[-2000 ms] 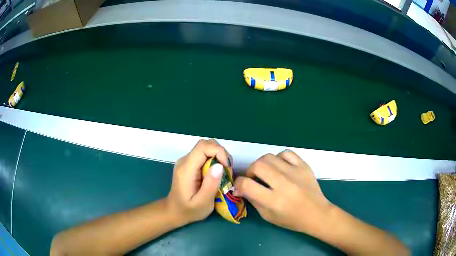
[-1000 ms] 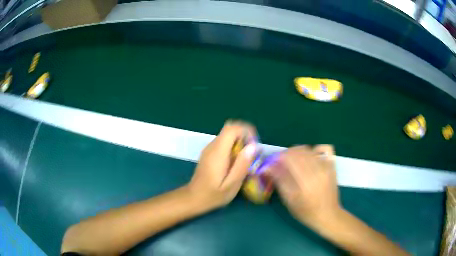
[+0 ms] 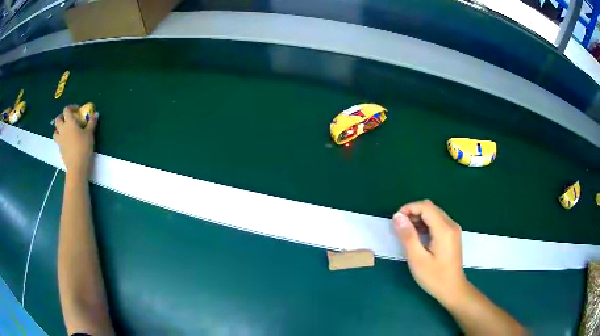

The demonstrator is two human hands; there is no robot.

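Observation:
My left hand (image 3: 74, 131) reaches to the far left of the belt, with its fingers around a yellow car body shell (image 3: 86, 113). My right hand (image 3: 431, 246) is over the white rail, with thumb and fingertips close together; whether it pinches anything small cannot be told. Another yellow shell (image 3: 357, 123) lies tilted on the belt in front of me, its open side partly showing red parts and a small red light. A small tan piece (image 3: 350, 260) lies at the near edge of the rail.
More yellow shells lie on the green belt (image 3: 250, 131), one right of centre (image 3: 472, 151), one far right (image 3: 570, 195), one far left (image 3: 14, 113). A flat yellow strip (image 3: 62, 84) is upper left. A cardboard box (image 3: 108, 21) is beyond the belt, a tan-gold bag (image 3: 593, 298) at right.
The shell I held at the rail is gone from my hands, and a tilted shell now lies mid-belt. My left hand has moved far left onto another shell. The tan piece is now visible.

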